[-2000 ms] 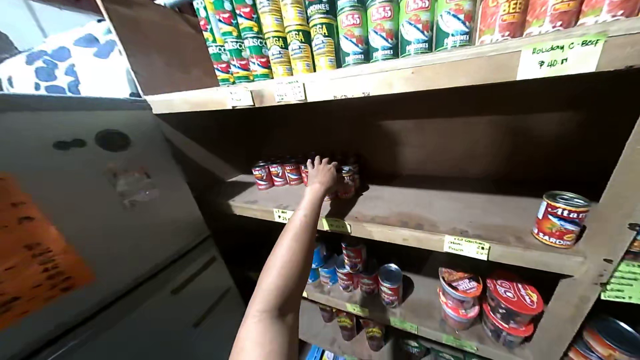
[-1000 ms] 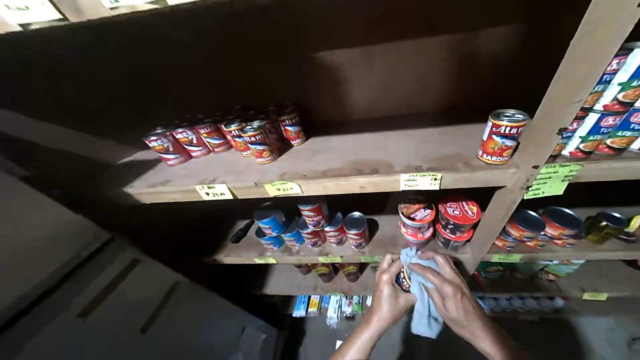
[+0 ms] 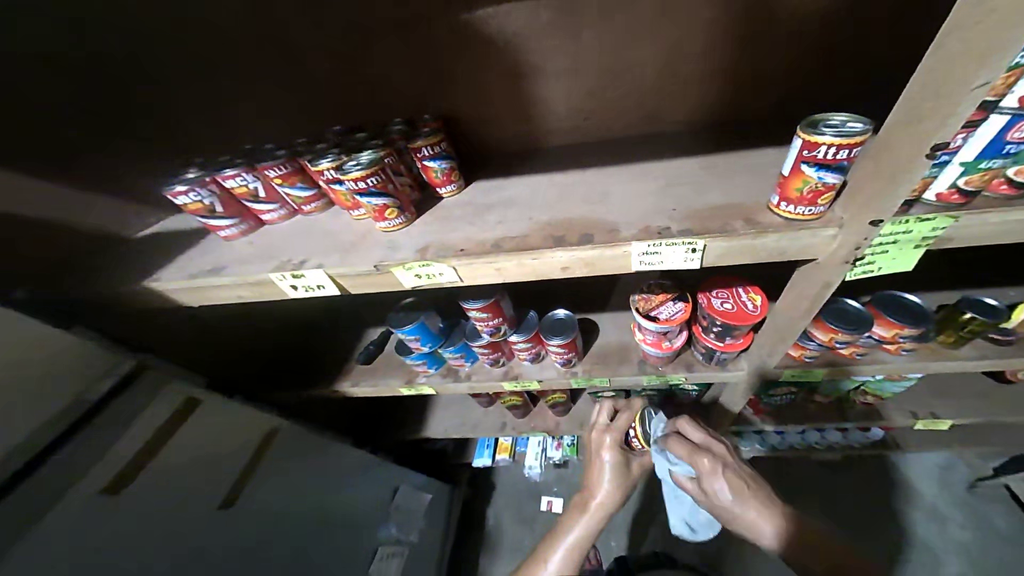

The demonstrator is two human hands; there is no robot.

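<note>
My left hand (image 3: pixel 612 456) grips a small tin can (image 3: pixel 640 430) with a dark and red label, low in front of the shelves. Pressed against the can's side is a pale blue-grey cloth (image 3: pixel 684 496), held in my right hand (image 3: pixel 720 476), its end hanging down. On the upper shelf board (image 3: pixel 560 216), several red sardine cans (image 3: pixel 380 192) stand grouped at the left. A single sardine can (image 3: pixel 820 166) stands upright at the right end, beside the wooden post.
Below are blue cans (image 3: pixel 416 326), red cans (image 3: pixel 560 338) and stacked red-lidded tubs (image 3: pixel 730 308). Handwritten price tags (image 3: pixel 668 254) line the board edges. A wooden post (image 3: pixel 880 136) divides the shelving at right. A grey cabinet (image 3: pixel 200 472) stands at lower left.
Two seconds ago one hand reached into the can group on the upper shelf; now both hands are low in front, with a can and the cloth. The view has tilted down.
</note>
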